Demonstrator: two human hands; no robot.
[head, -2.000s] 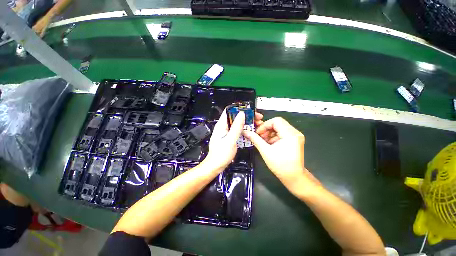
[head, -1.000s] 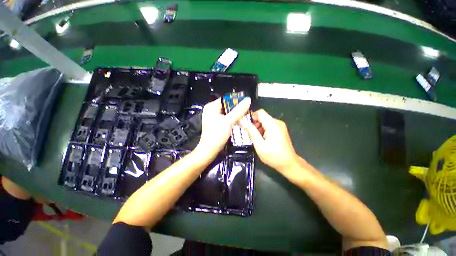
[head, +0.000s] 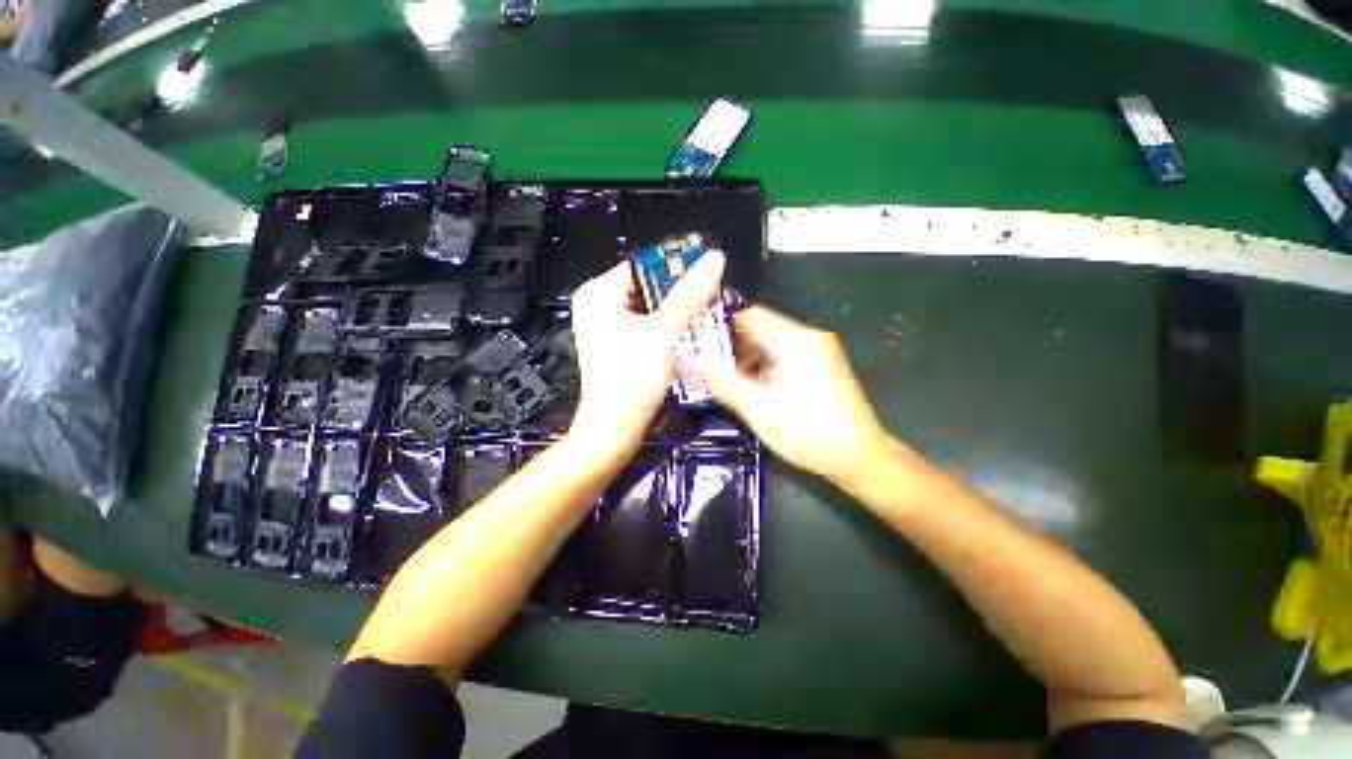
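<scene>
A board-and-housing assembly (head: 675,264), with a blue upper part, a white keypad area and a dark edge, is held tilted above the right part of the black blister tray (head: 759,445). My left hand (head: 623,349) grips it from the left, thumb across its face. My right hand (head: 786,378) closes on its lower right edge; the fingertips are partly hidden, and I cannot tell if they pinch a small part. Black phone housings (head: 430,312) lie in the tray, some in pockets, several loose in the middle. One housing (head: 458,208) rests over the back rim.
The green conveyor belt (head: 919,156) carries spaced boards, one (head: 710,138) just behind the tray. A dark flat case (head: 1203,363) and a yellow fan (head: 1317,549) are at right. A grey plastic bag (head: 74,349) is at left, beside a person's dark sleeve (head: 67,653).
The view has shifted slightly. Boards on the belt have moved right. Both hands still hold the assembly; the right hand has closed in nearer to its lower part.
</scene>
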